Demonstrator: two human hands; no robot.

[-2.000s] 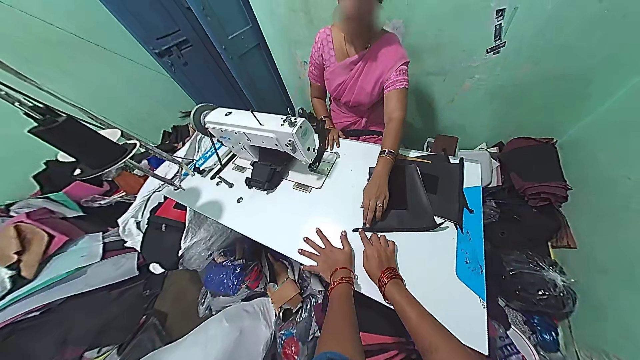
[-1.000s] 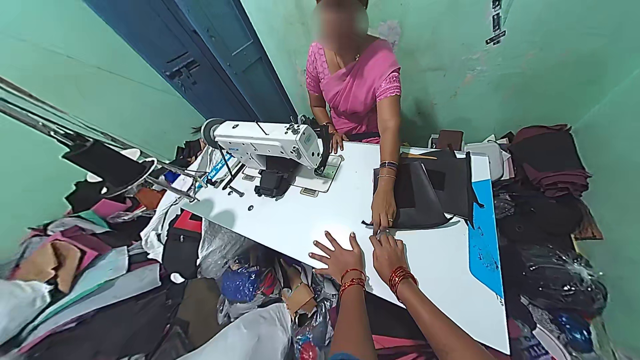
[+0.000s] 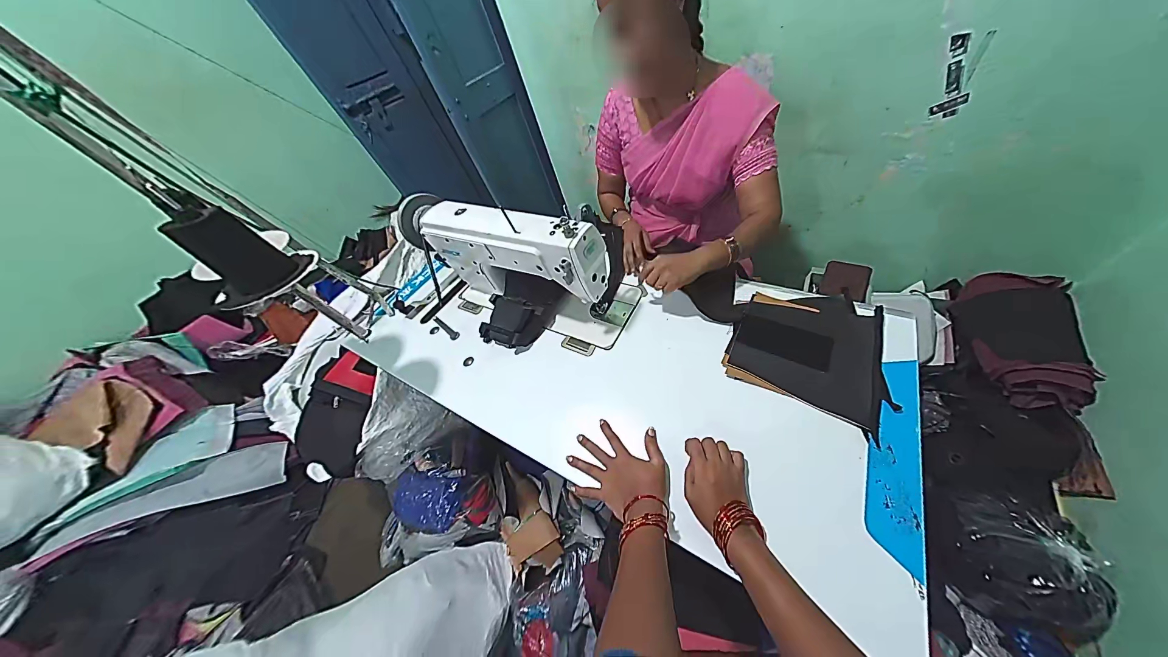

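My left hand (image 3: 623, 470) rests on the white tabletop (image 3: 547, 411) with its fingers spread and nothing in it. Just right of it, my right hand (image 3: 716, 479) lies on the table, fingers bent and together, with no object visible in it. Across the table a person in a pink sari (image 3: 689, 164) has both hands on a piece of black fabric (image 3: 716, 292) beside the needle end of a white sewing machine (image 3: 511, 246). A stack of black fabric pieces (image 3: 821, 356) with brown edges lies on the table's right part.
A cone of black thread (image 3: 233, 251) stands on a metal stand at left. Piles of cloth and plastic bags (image 3: 429, 497) crowd the floor left of the table. Folded dark cloth (image 3: 1027, 338) and bagged goods are stacked at right. A small screwdriver-like tool lies near the machine.
The other person's hand has moved from the black piece near my right hand to the sewing machine, and that piece is now beside the needle end. My right hand's fingers have curled.
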